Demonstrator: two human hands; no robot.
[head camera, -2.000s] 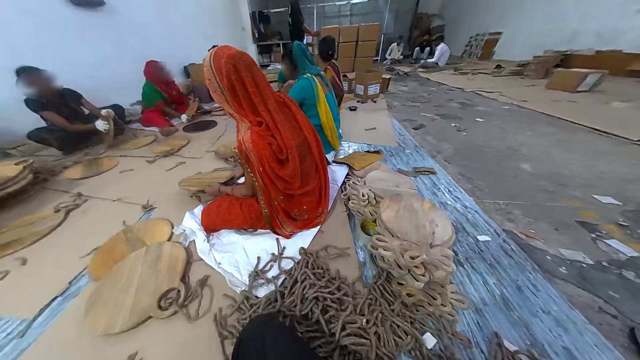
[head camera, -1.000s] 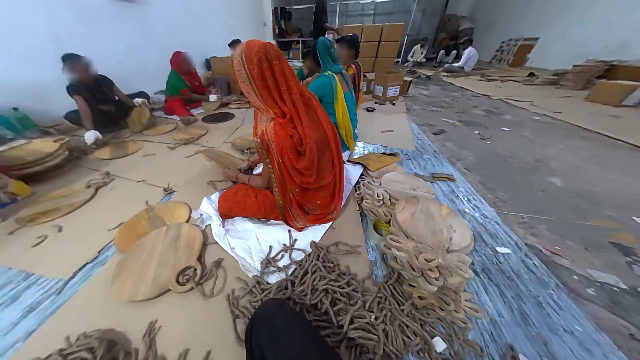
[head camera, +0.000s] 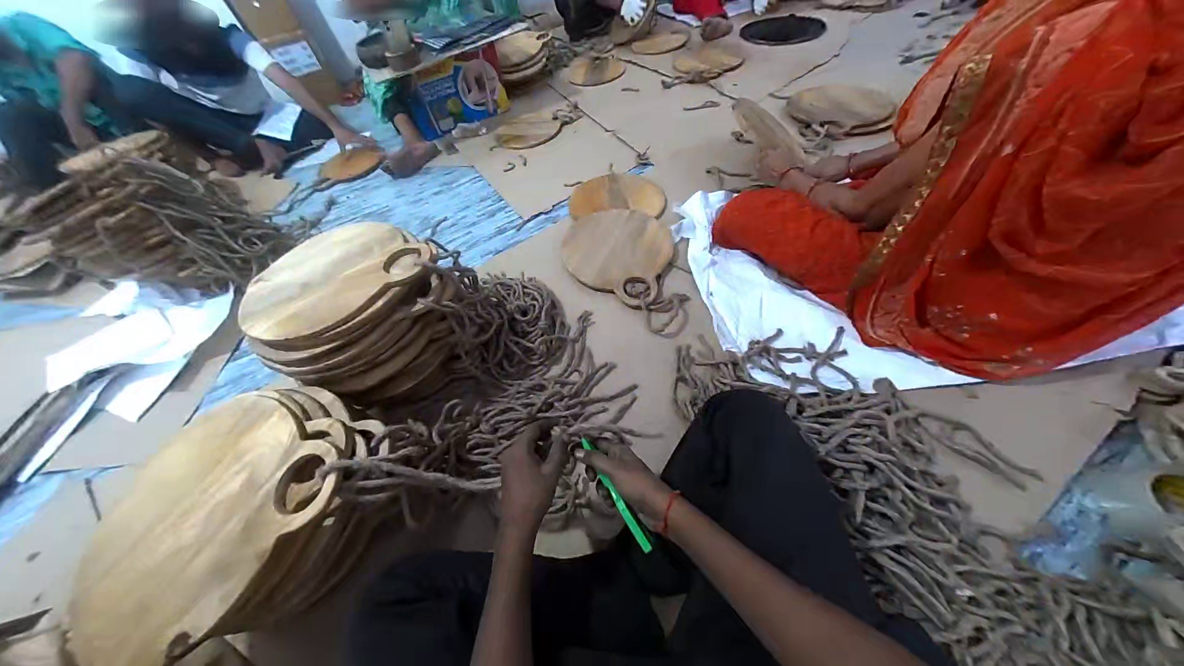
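Note:
My left hand (head camera: 532, 472) pinches the end of a grey-brown rope (head camera: 416, 476) that runs to the ring handle of a round wooden board (head camera: 185, 518) on the lower-left stack. Close beside it, my right hand (head camera: 624, 476) holds a thin bright green tool (head camera: 618, 499), its tip near the rope ends; its kind cannot be told. Behind the left hand, more rope tails (head camera: 546, 398) hang from a second stack of round boards (head camera: 324, 287). A heap of cut rope pieces (head camera: 888, 481) lies right of my knee.
At the right a co-worker in red cloth (head camera: 1045, 185) sits on a white sheet (head camera: 768, 314) with a board in hand. Two round boards (head camera: 618, 245) lie ahead on the cardboard. Other people sit at the upper left near another board stack (head camera: 120, 222). White papers (head camera: 148, 342) lie at the left.
The view has swung left and down. Both my hands, the green tool and the stacks of boards by my legs now show; neither earlier frame shows my hands.

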